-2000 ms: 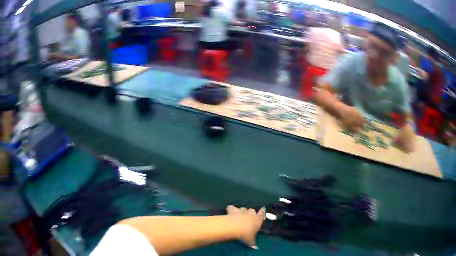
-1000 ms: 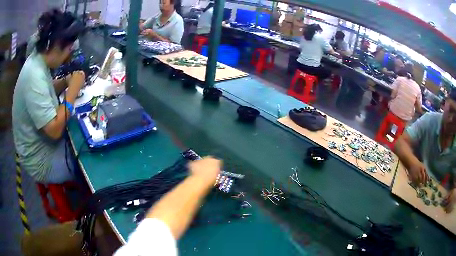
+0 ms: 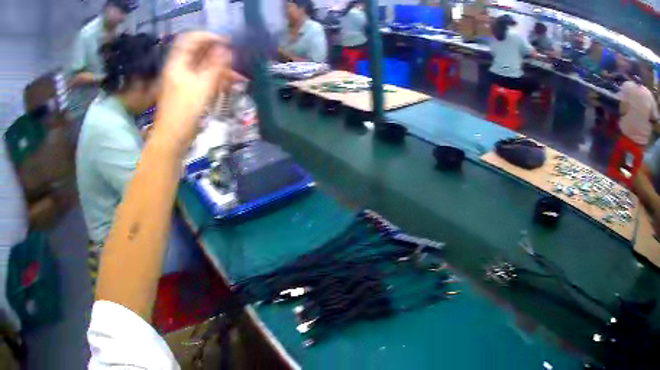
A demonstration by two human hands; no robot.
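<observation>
My left hand [image 3: 197, 63] is raised at the upper left, blurred, with its fingers curled together. I cannot tell whether it holds anything. My right hand is not in view. On the green bench [image 3: 318, 249] lies a spread pile of black cables [image 3: 340, 285] with small silver or white plugs at the near left side. A narrow board panel strip [image 3: 402, 235] lies along the far edge of the cables. More black cables [image 3: 628, 329] lie at the lower right.
A blue tray [image 3: 253, 211] with a grey-black device stands beyond the cables. A person [image 3: 108, 159] sits at the left. The raised green ledge [image 3: 463, 191] carries black coils and cardboard sheets with small parts.
My left hand has left the board panel and risen to the upper left. The view has turned left, so bench and tray appear further right.
</observation>
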